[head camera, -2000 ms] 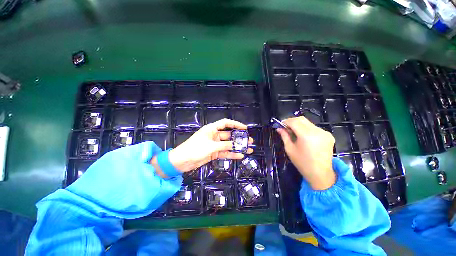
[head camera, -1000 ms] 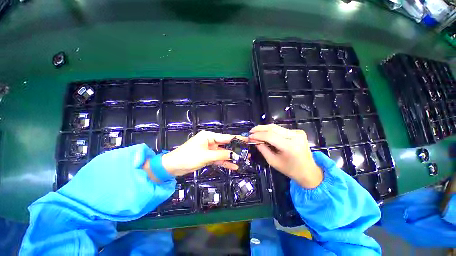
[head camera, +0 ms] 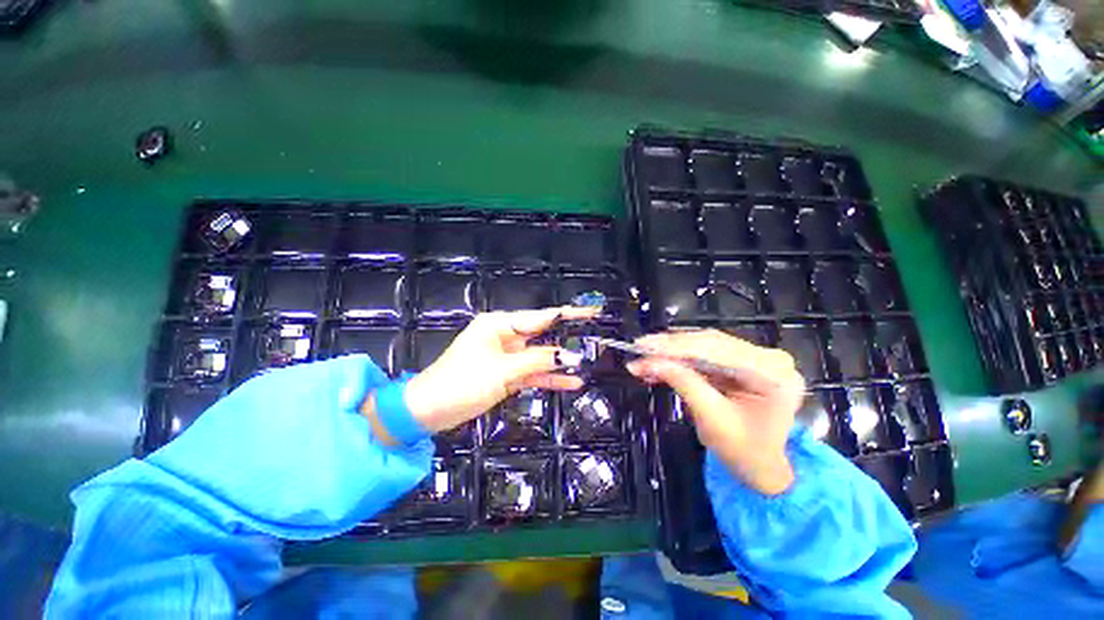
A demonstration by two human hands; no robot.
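My left hand holds a small black module with a pale patch between thumb and fingers, over the left blister tray. My right hand grips slim dark tweezers; their tip is at the module. Whether the tip holds anything is too small to tell. A small bluish piece shows at my left index fingertip. The left tray has modules in its left column and front rows. The right blister tray has mostly empty-looking pockets, a few with tiny dark parts.
A loose black module lies at the back left. A black tray stack stands far right, with two round dark parts in front of it. Plastic bags lie at the back right. A person's blue sleeve shows at the lower right.
The tweezers, earlier away from the module, now point at it from the right. My right hand has opened out a little from my left. The bluish piece now shows above the left fingertip. The view has shifted slightly.
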